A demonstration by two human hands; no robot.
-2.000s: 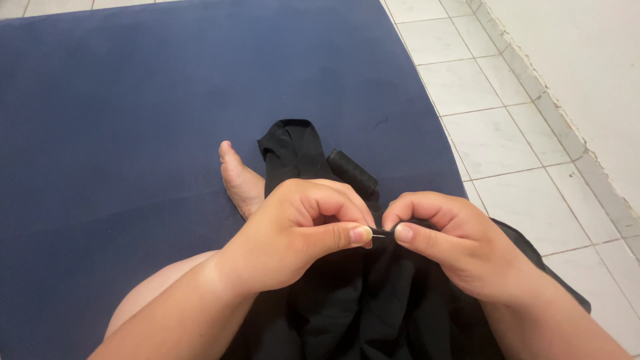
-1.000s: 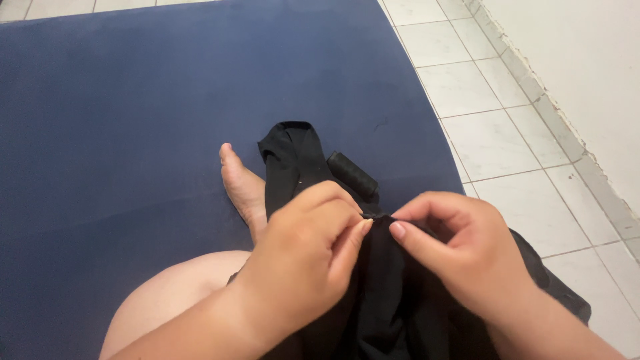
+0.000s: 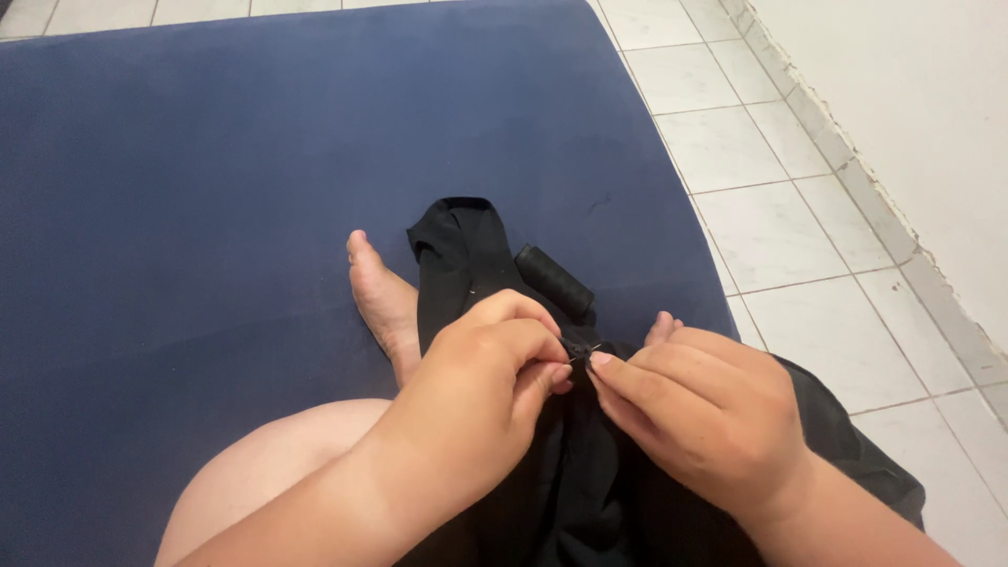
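Note:
Black fabric (image 3: pixel 465 252) lies over my lap and reaches forward between my feet. My left hand (image 3: pixel 496 370) pinches a small gathered bit of it between thumb and fingers. Close on the right, my right hand (image 3: pixel 701 402) grips the same bit with thumb and fingertips. A thin sewing needle (image 3: pixel 584 352) passes through the gathered fabric between the two hands, its ends showing on either side. Just beyond my fingers, a spool of black thread (image 3: pixel 555 279) lies tilted against the fabric.
I sit on a blue-covered mattress (image 3: pixel 236 197). A short loose dark thread (image 3: pixel 600 202) lies on it beyond the spool. My bare feet are on either side of the fabric. White floor tiles (image 3: pixel 724 150) and a white wall (image 3: pixel 913 102) are at the right.
My right hand has turned so its back faces up, with its fingertips on the fold. The needle now shows crosswise in the fabric; one second ago it was hard to see.

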